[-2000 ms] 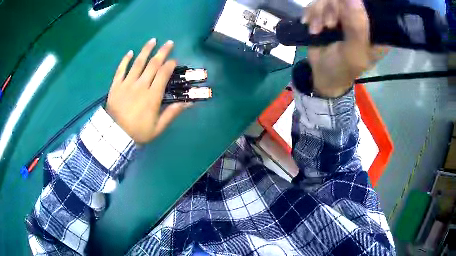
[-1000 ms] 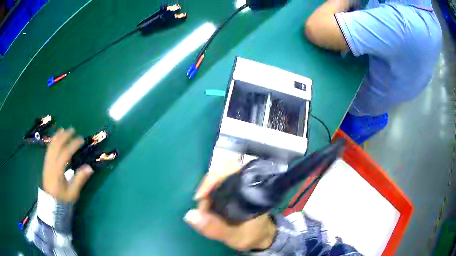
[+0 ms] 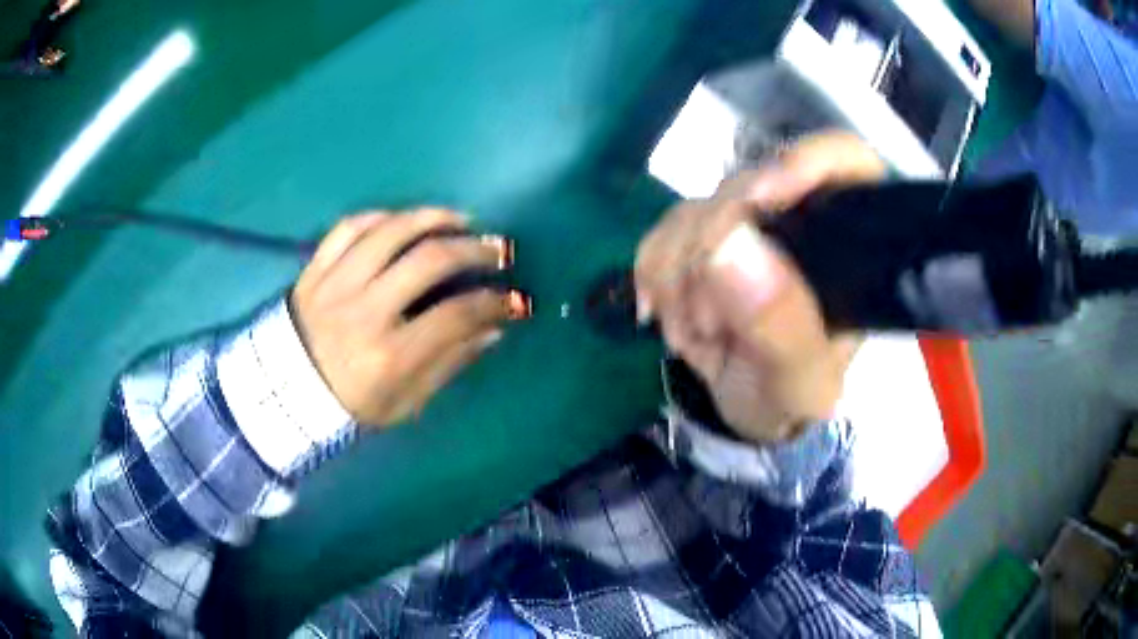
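Note:
My right hand [image 3: 761, 293] is shut around the black electric screwdriver [image 3: 924, 256], which lies almost level with its cord leaving at the right. Its dark nose points left, and a tiny bright spot shows just left of it. My left hand [image 3: 393, 312] is laid over the black connectors on the green bench, fingers curled on them. Two copper ends [image 3: 517, 303] stick out past its fingertips, a short gap from the driver nose. The connector bodies are mostly hidden under the fingers. A black lead [image 3: 187, 229] runs left to a red and blue tip.
The white screw feeder [image 3: 861, 56] stands at the upper right, partly behind my right hand. A person's blue sleeve [image 3: 1092, 94] is at the right edge. An orange-red rimmed tray [image 3: 955, 431] lies below the driver. Another connector [image 3: 48, 56] is at the upper left.
My right hand has swung the screwdriver from the feeder toward the connectors, its nose now pointing left. My left hand now covers a connector pair. The head view has shifted.

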